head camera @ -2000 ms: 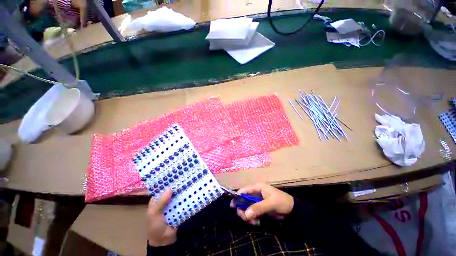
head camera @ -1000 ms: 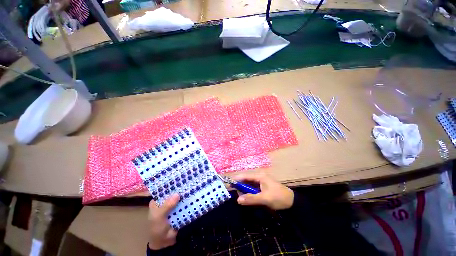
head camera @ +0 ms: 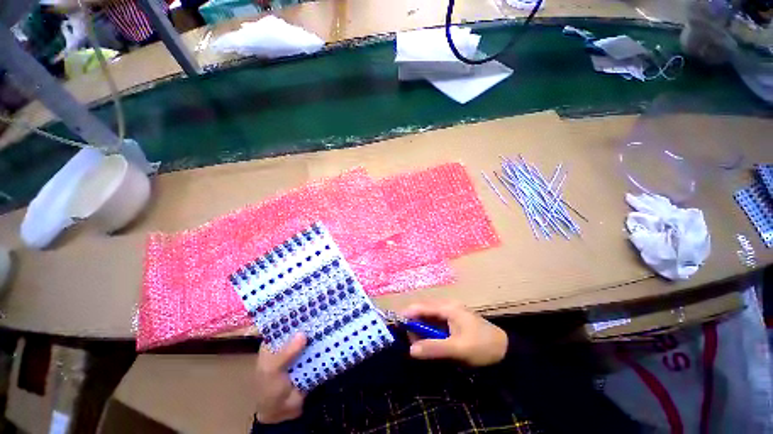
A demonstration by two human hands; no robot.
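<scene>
A white PCB panel (head camera: 309, 297) with rows of dark components is held tilted over the bench's front edge, partly above the pink bubble wrap (head camera: 212, 263). My left hand (head camera: 281, 377) grips the panel's lower left edge, thumb on top. My right hand (head camera: 462, 333) holds the blue-handled cutters (head camera: 424, 328), their metal jaws at the panel's right edge near its lower right part. Whether the jaws are closed on the edge is too small to tell.
Thin pale strips (head camera: 538, 197) lie right of the wrap, then a crumpled white wad (head camera: 668, 236) and more panels (head camera: 757, 212) at the far right. A white bowl (head camera: 114, 197) stands left. A green conveyor (head camera: 339, 102) behind carries white sheets (head camera: 436, 55).
The cutters' jaws have moved down along the panel's right edge. The panel and my right hand have shifted slightly right. The white sheets on the conveyor have moved right.
</scene>
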